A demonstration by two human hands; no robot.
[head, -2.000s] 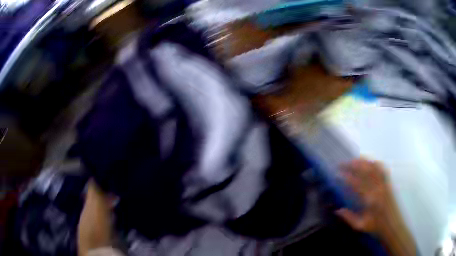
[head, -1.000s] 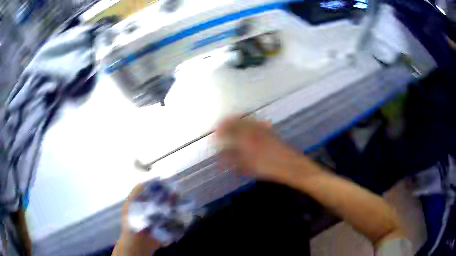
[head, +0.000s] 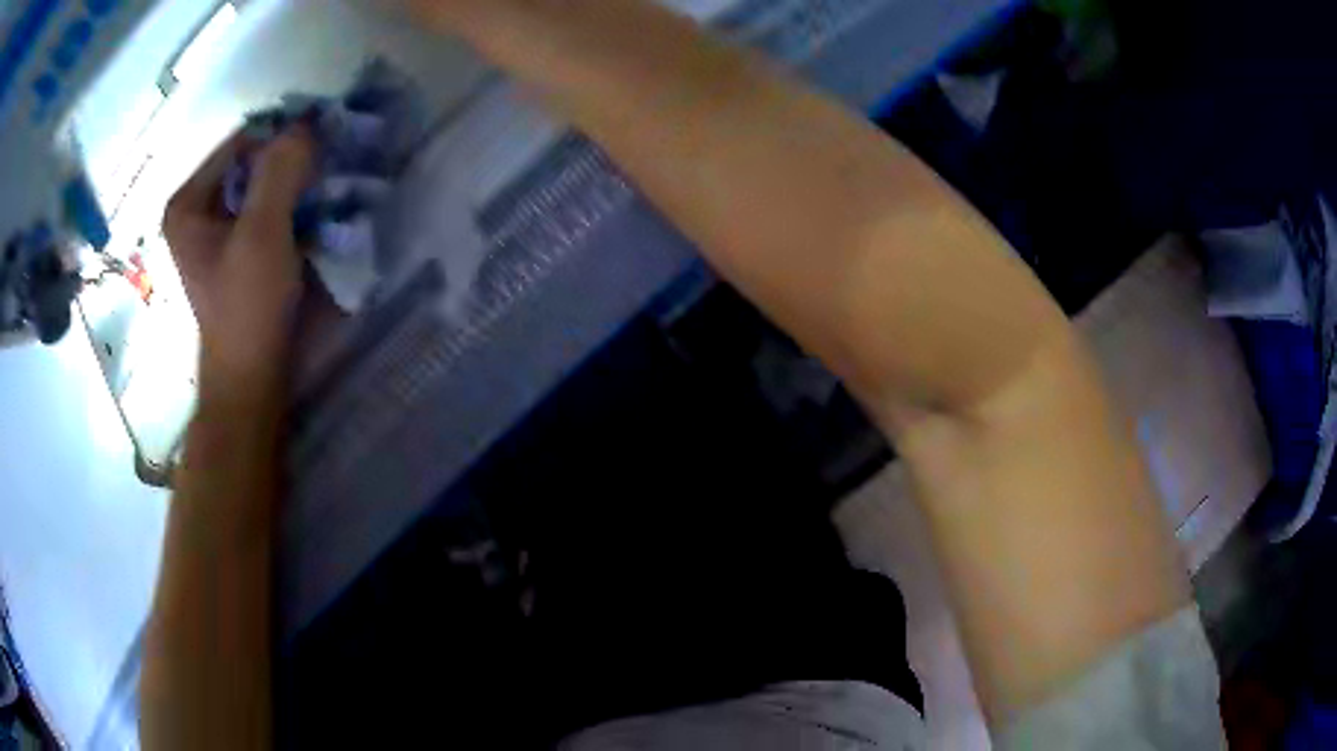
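My left hand [head: 249, 250] is on the machine table near the needle area, its fingers closed on a crumpled grey and dark fabric bundle [head: 345, 169]. Part of the bundle hangs over the table's grey front strip. My right forearm reaches up across the table's front edge, and my right hand is cut off by the top edge of the picture. The presser foot area [head: 103, 269] is at the far left, brightly lit, with a small red spot beside it.
The white machine arm [head: 52, 74] with blue marks is at the top left. The table's ruler edge [head: 543, 213] runs diagonally. A metal-edged slide plate [head: 154, 440] lies left of my left arm. A cardboard-like brown surface [head: 1173, 396] and dark and blue cloth are at the right.
The view has turned and moved closer to the needle end. My left hand has moved from the front edge onto the table with the bundle. My right hand has gone out of the picture.
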